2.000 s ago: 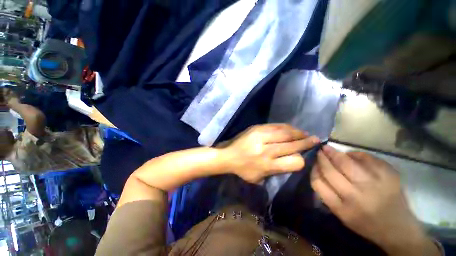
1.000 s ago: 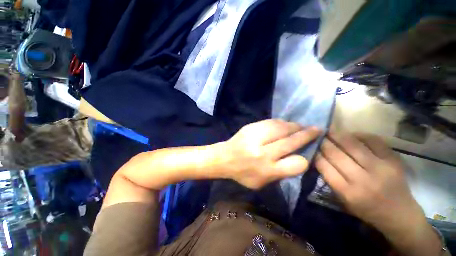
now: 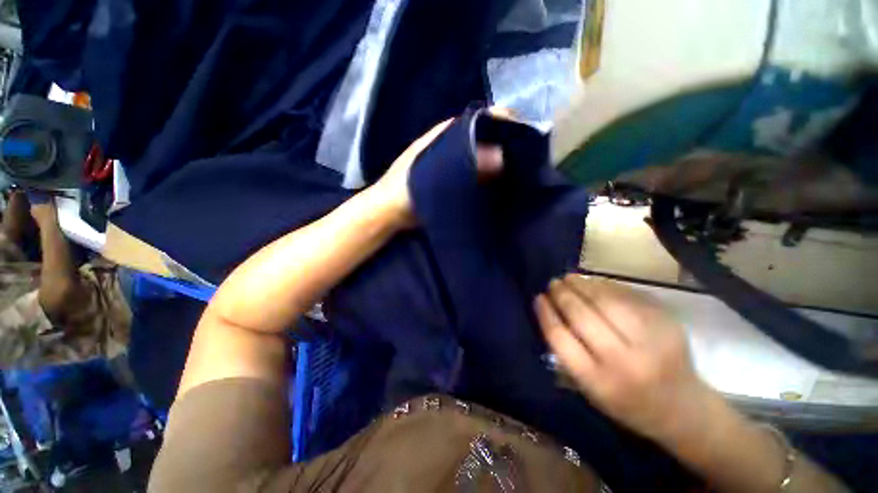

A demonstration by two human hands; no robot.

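Dark navy cloth (image 3: 462, 260) lies in front of me and runs from the machine side down over my lap. My left hand (image 3: 414, 178) is mostly hidden behind a raised, folded-over part of it; a fingertip shows inside the fold. My right hand (image 3: 616, 351) is on the cloth's right edge with fingertips pressed together there, slightly blurred. A pale interfaced strip (image 3: 358, 96) lies on the navy heap beyond my left hand. Another pale piece (image 3: 534, 82) shows beside the machine head. The sewing machine head (image 3: 674, 87), cream and teal, is at the upper right.
Navy garments (image 3: 212, 87) are heaped at the upper left. A blue crate (image 3: 306, 385) is below the table edge by my left elbow. A grey device with a round dial (image 3: 34, 144) and red handles (image 3: 96, 164) are at far left. Another person (image 3: 58, 308) is at the left.
My left hand has moved up and away from my right hand, lifting and folding the navy cloth over. The pale strip between my hands is now covered. My right hand has moved a little left and down.
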